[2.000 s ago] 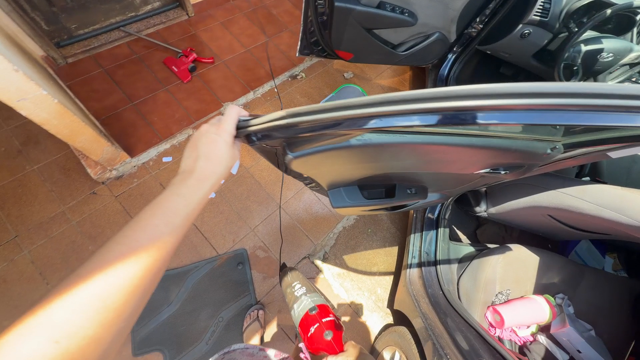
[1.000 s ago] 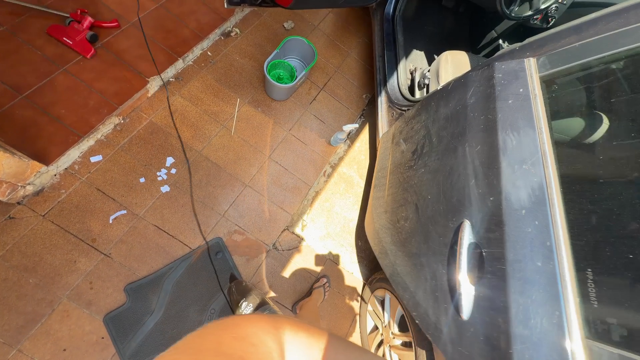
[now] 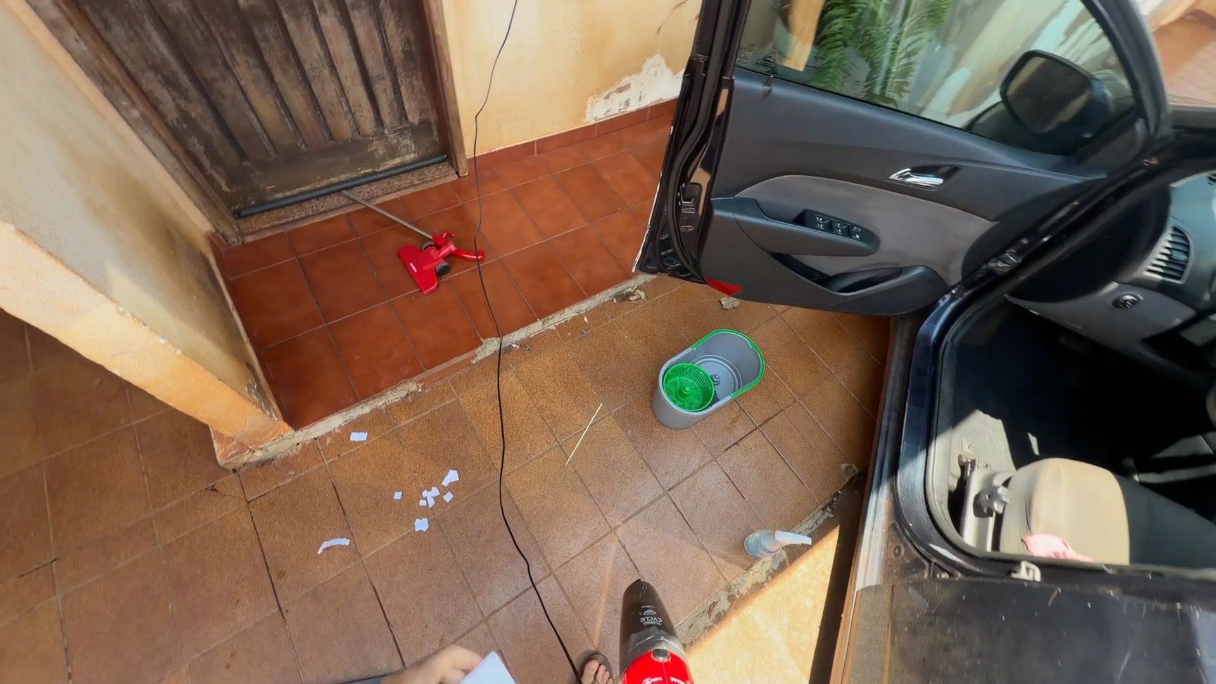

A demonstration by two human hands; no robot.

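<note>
At the bottom edge of the head view, my left hand (image 3: 442,665) is partly visible, its fingers against a flat white object (image 3: 489,671) that the frame cuts off. To its right, a red and black handheld vacuum cleaner (image 3: 654,638) points away from me over the tiles; whatever holds its rear end lies outside the view. My right hand is not in view. A black cord (image 3: 503,427) runs from the top of the view down past the vacuum's left side. The car's front door (image 3: 855,199) stands wide open, showing its inner panel.
A grey mop bucket with green rim (image 3: 676,413) and a spray bottle (image 3: 765,543) are on the tiled floor. Paper scraps (image 3: 432,496) lie at left. A red vacuum floor head (image 3: 427,261) rests on the raised red-tiled step. The beige car seat (image 3: 1069,503) shows at right.
My left hand was on the top edge of the rear car door two seconds ago; now it is low with the white object. The rear door has swung closer to the car body. The view has shifted.
</note>
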